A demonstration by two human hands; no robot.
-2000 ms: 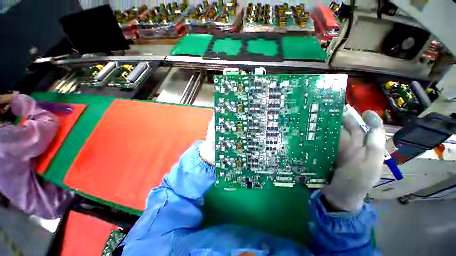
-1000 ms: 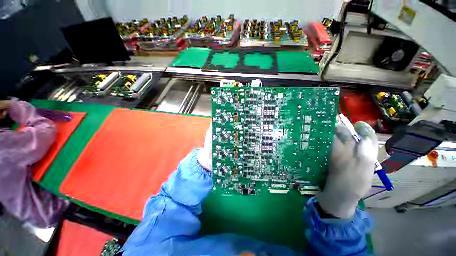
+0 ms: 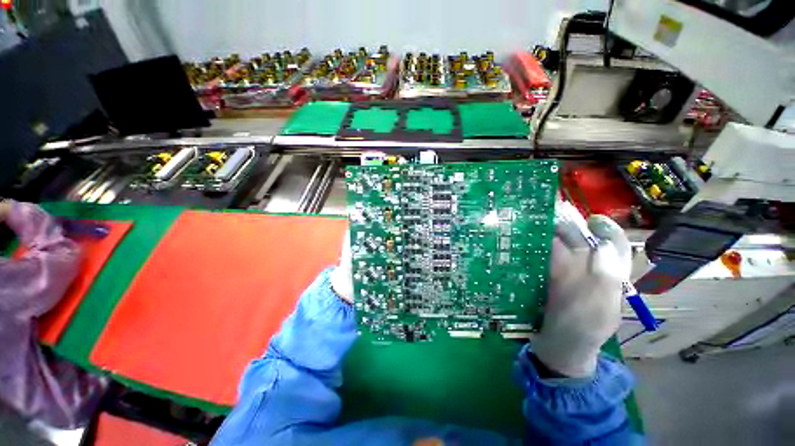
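A green square circuit board (image 3: 453,253) is held up above the green mat, its side with rows of small parts facing me. My left hand (image 3: 343,277), in a white glove, holds its left edge and is mostly hidden behind the board. My right hand (image 3: 582,292), in a white glove, holds the right edge. A marker pen (image 3: 639,307) with a white barrel and blue end is also held in my right hand, its blue end pointing down to the right.
An orange-red mat (image 3: 218,300) lies at left on the green bench mat (image 3: 418,383). A person's pink sleeve (image 3: 44,270) is at far left. Behind are a conveyor (image 3: 301,185) with boards, a ledge with a black frame and many boards, and a dark monitor. White machines stand at right.
The board and both hands sit slightly lower and further left in the picture; the background has also shifted left and down. The grip on board and pen looks the same.
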